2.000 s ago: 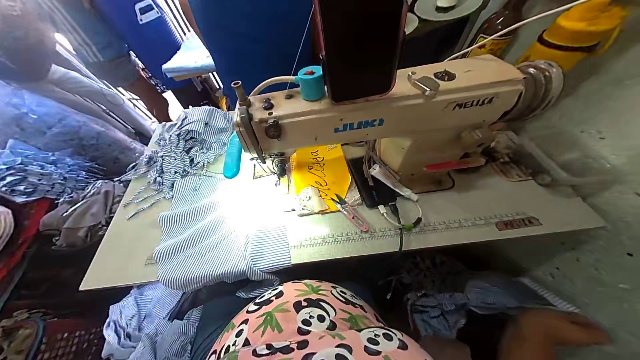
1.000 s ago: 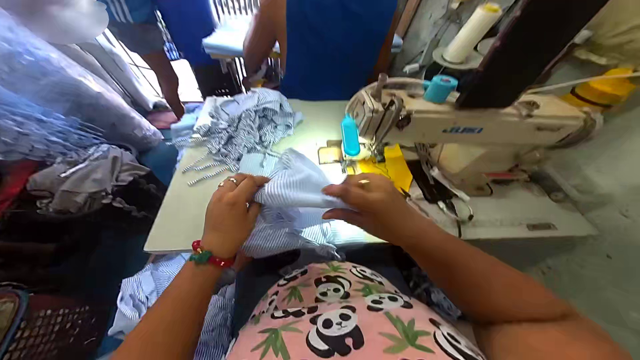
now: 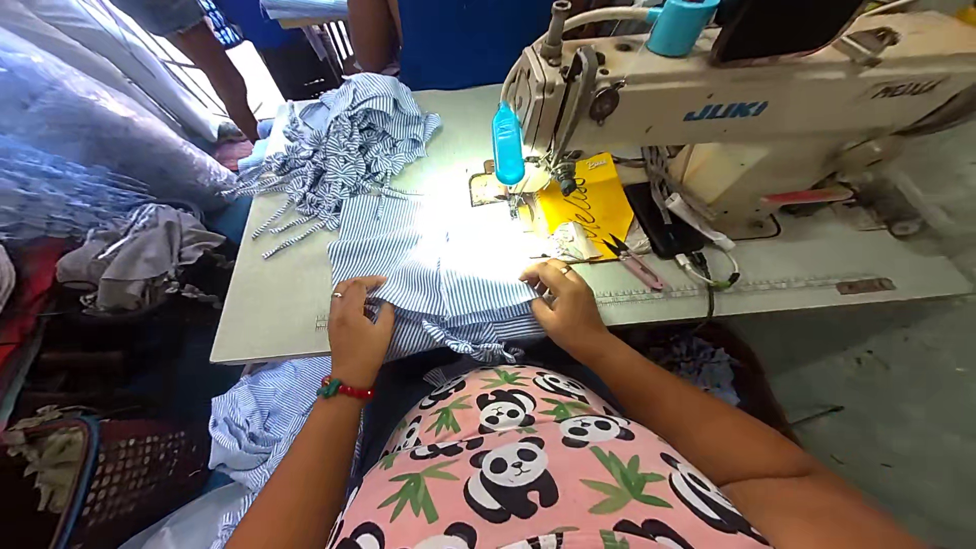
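Observation:
Blue-and-white striped fabric (image 3: pixel 442 290) lies flat on the sewing table before a Juki sewing machine (image 3: pixel 686 99), its far part bleached by the machine's bright light. My left hand (image 3: pixel 360 324) pinches its near left edge between thumb and fingers. At the near right edge, my right hand (image 3: pixel 563 305) grips the cloth the same way. A gathered strip of the same stripe (image 3: pixel 473 343) hangs at the table's front edge. Thread snips with pink handles (image 3: pixel 637 265) lie to the right of my right hand, beside a yellow piece (image 3: pixel 591 202) bearing writing.
A pile of striped pieces with ties (image 3: pixel 343 145) sits at the back left of the table (image 3: pixel 267 328). A black device with cables (image 3: pixel 663 221) lies under the machine arm. A plastic basket (image 3: pixel 137 465) stands at lower left. A person in blue (image 3: pixel 473 46) is beyond the table.
One second ago my hands held the striped cloth raised and bunched; now it lies spread on the table between them. Two seconds ago neither hand was on it. The view has shifted.

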